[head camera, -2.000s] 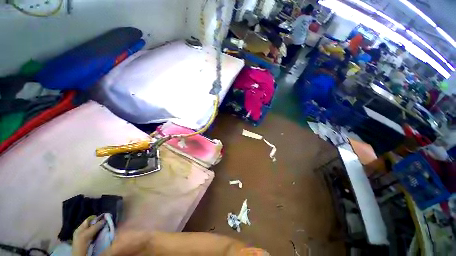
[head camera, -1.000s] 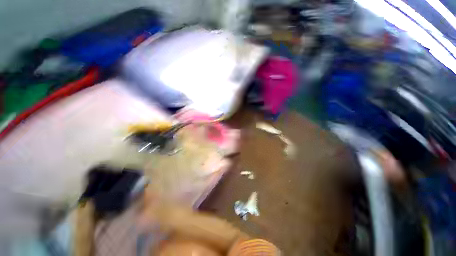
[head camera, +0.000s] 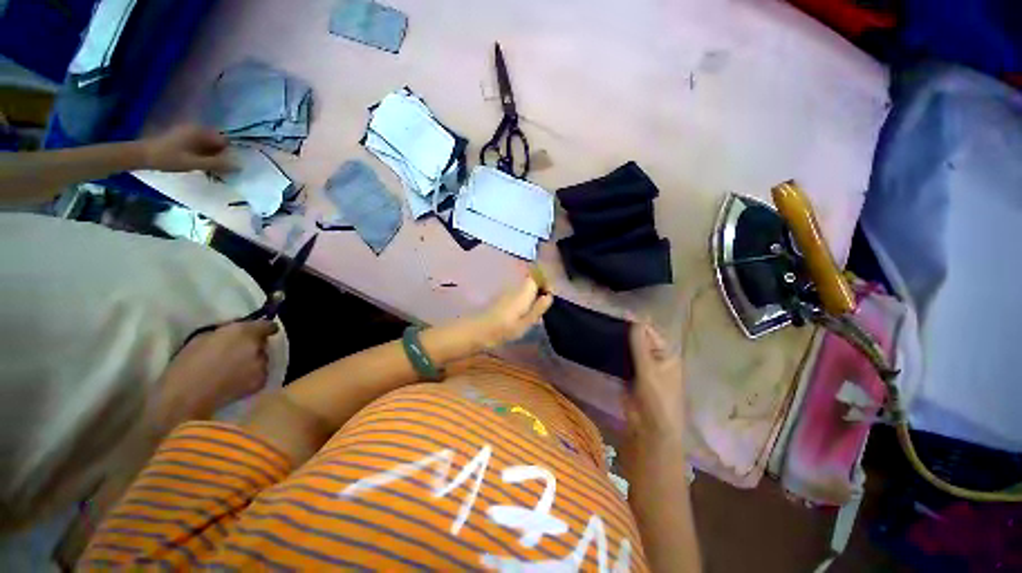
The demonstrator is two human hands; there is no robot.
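Note:
A dark palm-sized fabric flap (head camera: 590, 338) is stretched between my two hands at the table's front edge. My left hand (head camera: 518, 309), on the arm with the green bracelet, pinches its left corner and has a yellowish cover on a finger. My right hand (head camera: 654, 365) holds its right end. Several black flaps (head camera: 614, 227) lie overlapping just beyond my hands. Pale flap pieces (head camera: 504, 210) lie left of them, with a pale stack (head camera: 412, 143) further left. Black shears (head camera: 508, 118) lie behind the pale pieces.
The iron (head camera: 762, 266) rests at the right, beside a pink rest pad (head camera: 843, 403). At the left, a second person's hand (head camera: 220, 364) holds black shears (head camera: 277, 293); the other hand (head camera: 193, 149) is by grey pieces (head camera: 260, 106). Trimmings lie near the table edge.
The view has swung from the iron, far table and floor to the work table. The dark flap is now held out between both hands, and the second person and the piles have come into view.

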